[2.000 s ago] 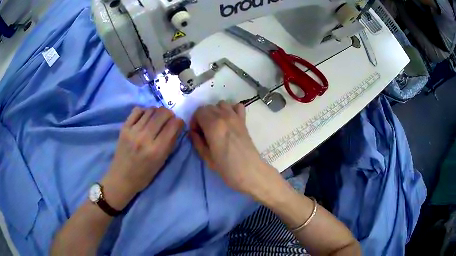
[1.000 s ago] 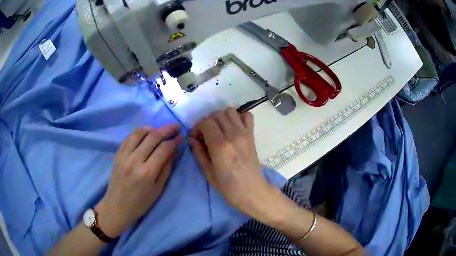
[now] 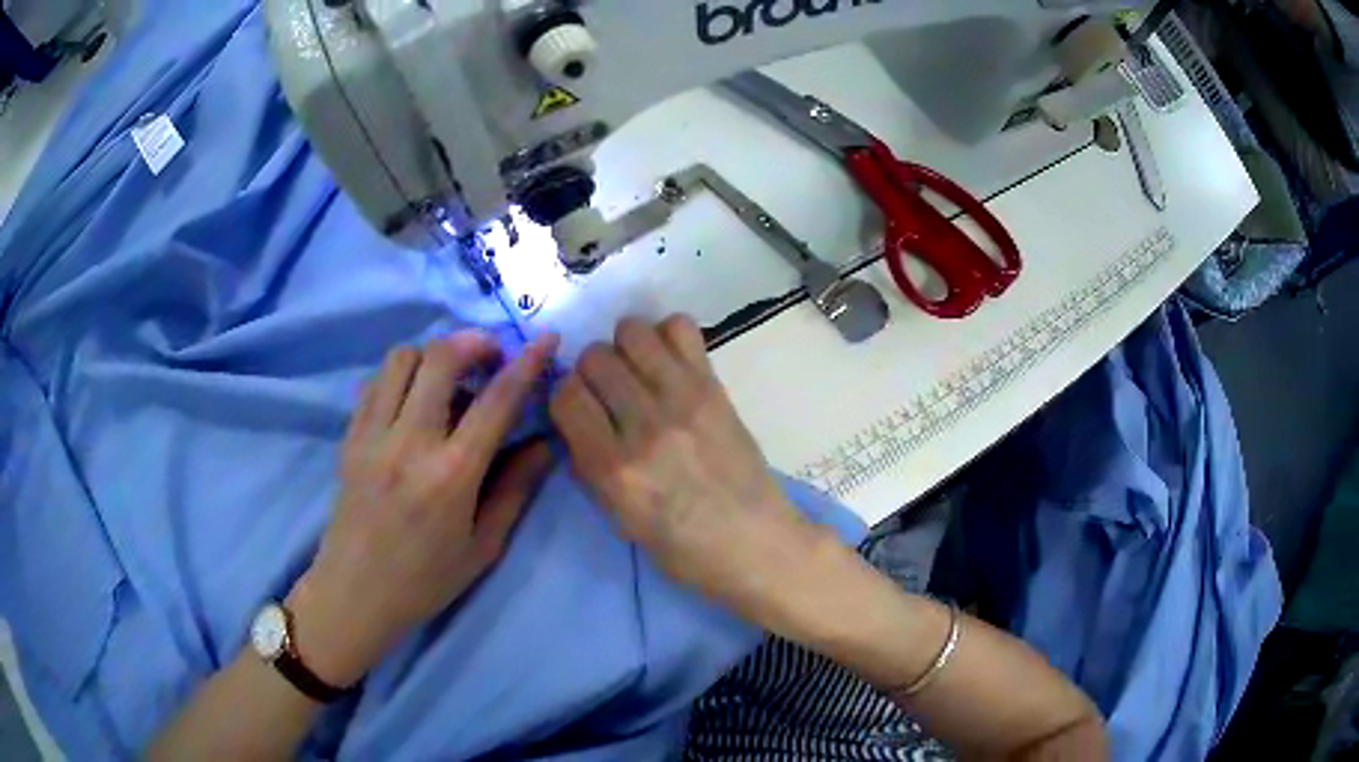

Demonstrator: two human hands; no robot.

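A light-blue garment (image 3: 179, 387) covers the left of the table and runs up to the lit presser foot (image 3: 485, 265) of the sewing machine (image 3: 358, 119). My left hand (image 3: 432, 462) lies on the cloth just below the foot, its thumb and forefinger spread around the folded edge. My right hand (image 3: 671, 447) grips the folded edge beside it, fingers curled; its fingertips are partly hidden. A small white label (image 3: 157, 142) shows on the cloth at the upper left.
Red-handled shears (image 3: 939, 231) lie under the machine arm. A jointed silver arm (image 3: 760, 223) extends right of the needle. A printed ruler (image 3: 999, 357) runs along the front edge. Slim snips (image 3: 1143, 157) lie at the far right. Blue cloth (image 3: 1118, 536) hangs off the table at the right.
My left hand has moved up closer to the presser foot, and its thumb and forefinger have spread. My right hand has shifted slightly left. The view has shifted a little.
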